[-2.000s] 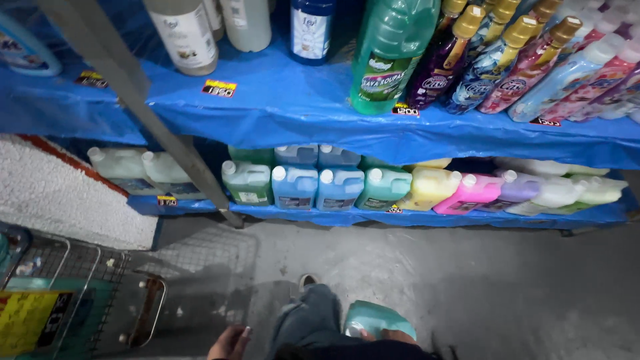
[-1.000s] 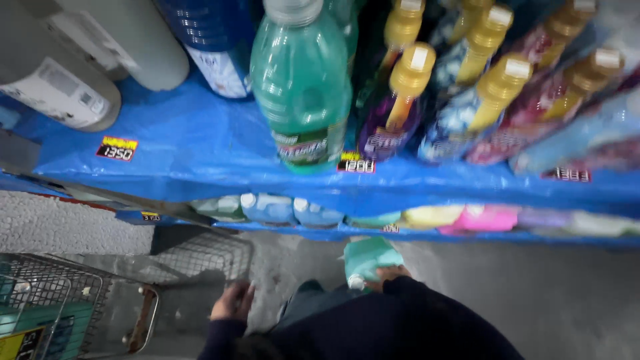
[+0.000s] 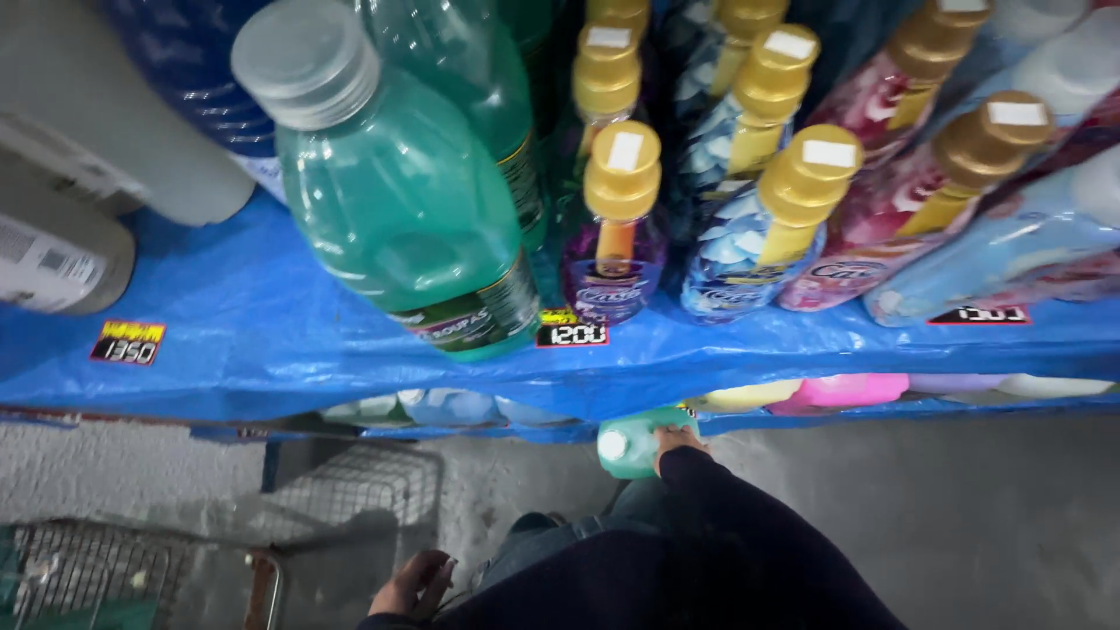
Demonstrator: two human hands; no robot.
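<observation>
My right hand (image 3: pixel 676 444) is closed on the top of a green plastic jug (image 3: pixel 632 448) with a white cap, at the edge of the lower shelf. My left hand (image 3: pixel 416 584) hangs over the floor with its fingers slightly curled and nothing seen in it. Blue jugs (image 3: pixel 472 408) and a pink jug (image 3: pixel 844 391) stand on the lower shelf, partly hidden by the upper one. On the upper shelf a large green bottle (image 3: pixel 411 210) leans near the front edge, beside gold-capped bottles (image 3: pixel 623 219).
The upper shelf is covered with blue plastic sheeting (image 3: pixel 262 324) and bears price tags (image 3: pixel 128 342). Grey bottles (image 3: pixel 52 254) stand at its left. A wire shopping cart (image 3: pixel 96 560) is at the lower left, by a rough white wall (image 3: pixel 131 464).
My right hand with the green jug has moved up to the lower shelf's edge. Two seconds ago the jug was lower, over the floor near my legs. The view has moved closer to the upper shelf.
</observation>
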